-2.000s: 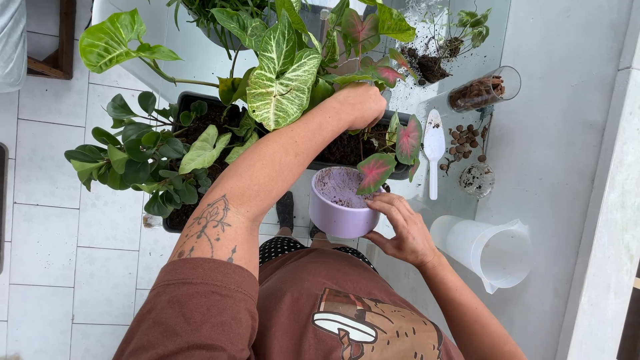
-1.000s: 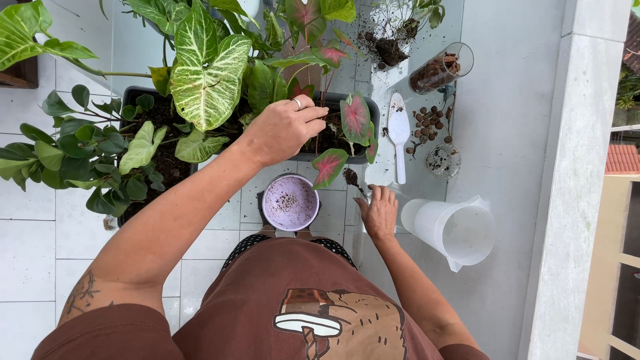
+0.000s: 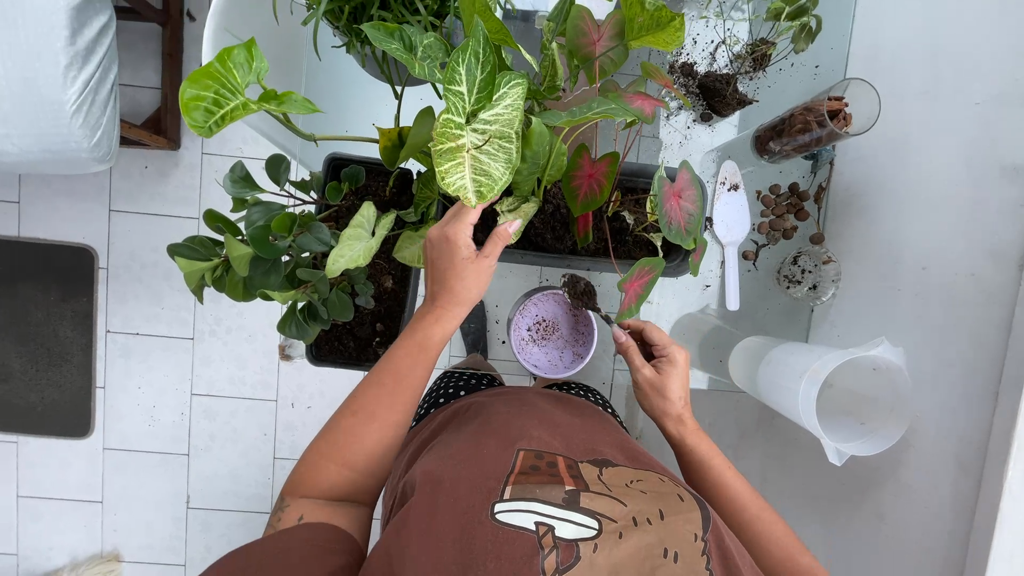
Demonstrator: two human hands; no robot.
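My left hand [image 3: 462, 256] is at the near edge of the rectangular black planter [image 3: 552, 258], its fingers among the leaves beneath a large white-veined syngonium leaf [image 3: 478, 132]; whether it pinches a leaf is unclear. My right hand [image 3: 658, 370] holds a small spoon by its handle, with dark soil [image 3: 579, 292] heaped on the end, over the right rim of a lilac bowl [image 3: 554, 334] that has specks of soil inside. Pink-centred caladium leaves [image 3: 590, 181] grow from the planter's right part, one leaf [image 3: 639, 288] drooping just above my right hand.
Right of the planter lie a white trowel [image 3: 731, 212], clay pebbles [image 3: 782, 212], a glass of bark pieces [image 3: 812, 124] and a clear plastic jug [image 3: 824, 396]. Uprooted seedlings with soil [image 3: 722, 92] lie at the back right. A second planter [image 3: 364, 360] with a bushy plant is at left.
My right hand, at the bowl two seconds ago, now holds the soil-laden spoon over its rim. My left hand has moved left from the caladium stems to the syngonium leaves.
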